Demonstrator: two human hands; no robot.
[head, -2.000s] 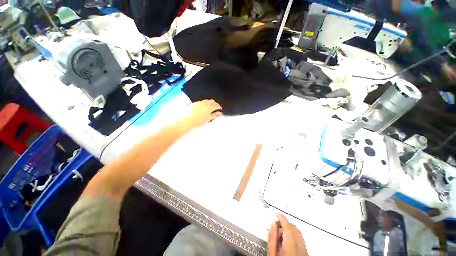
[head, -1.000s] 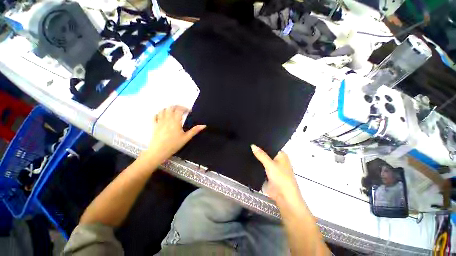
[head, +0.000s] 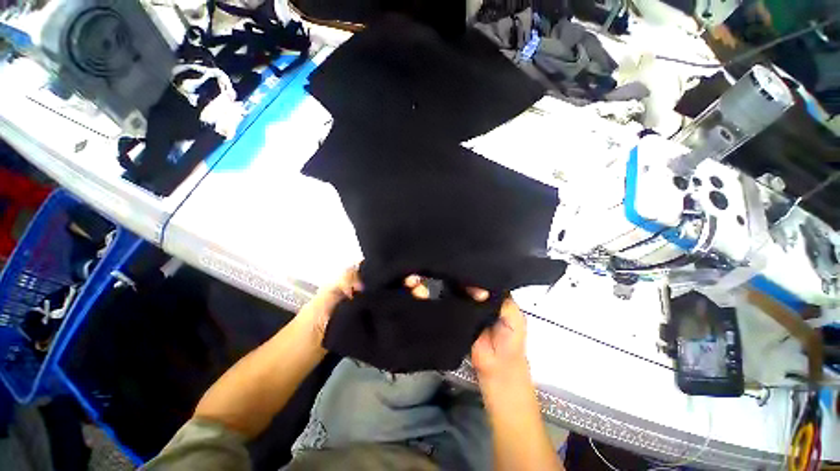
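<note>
A black cut panel (head: 442,198) lies over the white table, its near end lifted and folded at the front edge. My left hand (head: 343,292) grips the left side of the near end. My right hand (head: 500,333) grips the right side. Some fingertips show through a gap between the folds; the other fingers are hidden by cloth. Another black cloth piece (head: 414,78) lies behind, and I cannot tell where the two part. The sewing machine head (head: 659,198) stands to the right of the panel, its needle area not clear.
A smartphone (head: 707,345) lies below the machine head. Yellow-orange handled snips (head: 804,446) are at the far right. Grey cloth (head: 562,55) lies at the back. Black and white scraps (head: 207,92) and blue tape (head: 249,133) are on the left. A blue crate (head: 32,276) stands below the table.
Both hands came onto the panel after the left reached to the far cloth. The panel came toward me; its near end, flat a second ago, is now lifted and folded over the table edge.
</note>
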